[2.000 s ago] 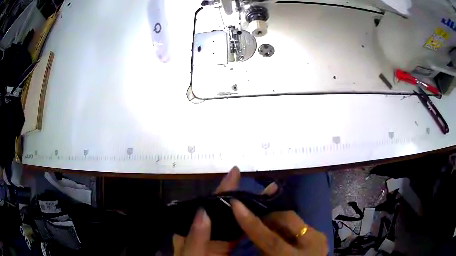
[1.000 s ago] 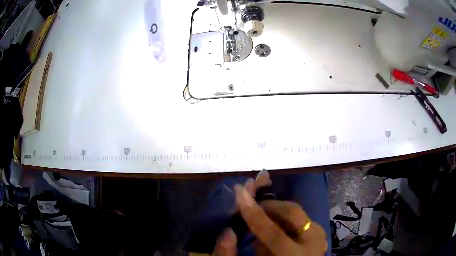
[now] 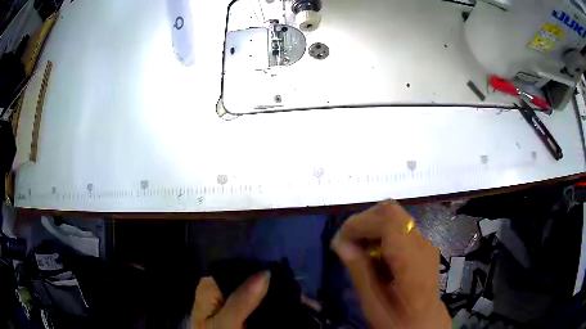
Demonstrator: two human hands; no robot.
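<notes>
A dark fabric piece [image 3: 279,292] lies over the lap, below the table's front edge. My left hand [image 3: 231,302], at the bottom of the picture and partly cut off, grips it with the thumb on top. My right hand [image 3: 392,263] is raised to the right of the fabric, apart from it. Its fingers are curled with the fingertips together, and a yellow ring shows. It is slightly blurred, and I cannot tell whether something thin is between the fingertips.
The white table [image 3: 128,128] carries a sewing machine bed with a needle plate [image 3: 290,46]. A white lamp [image 3: 180,32] is left of the needle. Black snips [image 3: 541,132] and a red-handled tool [image 3: 514,91] lie at the right. Scraps [image 3: 457,273] cover the floor.
My right hand has moved away from the fabric, up and to the right. My left hand still holds the fabric. The view has shifted, so the table appears slightly higher and further left.
</notes>
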